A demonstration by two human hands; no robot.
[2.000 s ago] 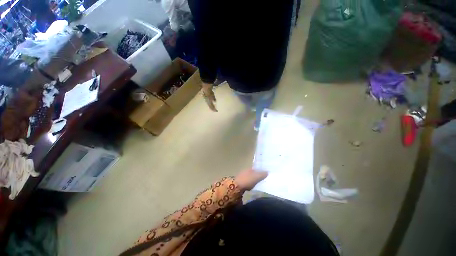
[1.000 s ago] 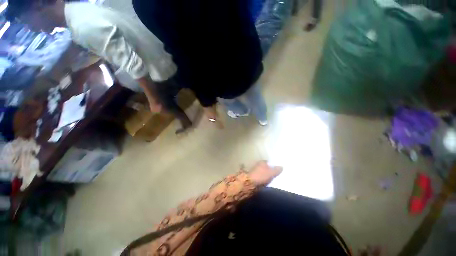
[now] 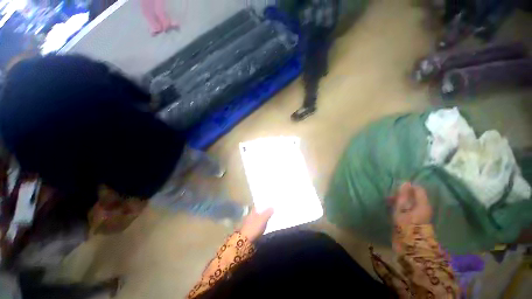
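Note:
Bright white paper sheets [image 3: 284, 182] with dark spots at the top corners are held out in front of me, low and near the middle. The writing is washed out. My left hand [image 3: 256, 223] grips their lower left edge, thumb on top. My right hand [image 3: 410, 204] is raised at the right, in front of a green sack, apart from the papers. It is blurred with its fingers curled, and I cannot tell if it holds anything.
A person in dark clothes [image 3: 87, 122] is close at the left. Another person's dark leg [image 3: 313, 76] stands ahead. Wrapped rolls [image 3: 227, 64] lie on blue at the upper left. The green sack [image 3: 367, 169] with white cloth [image 3: 490, 166] is at the right. More rolls [image 3: 490, 76] lie beyond.
My right hand has come into view. The papers now sit further left. The dark-clothed person is now further left, the green sack is nearer, and the rolls have come into view. The light-shirted person is gone.

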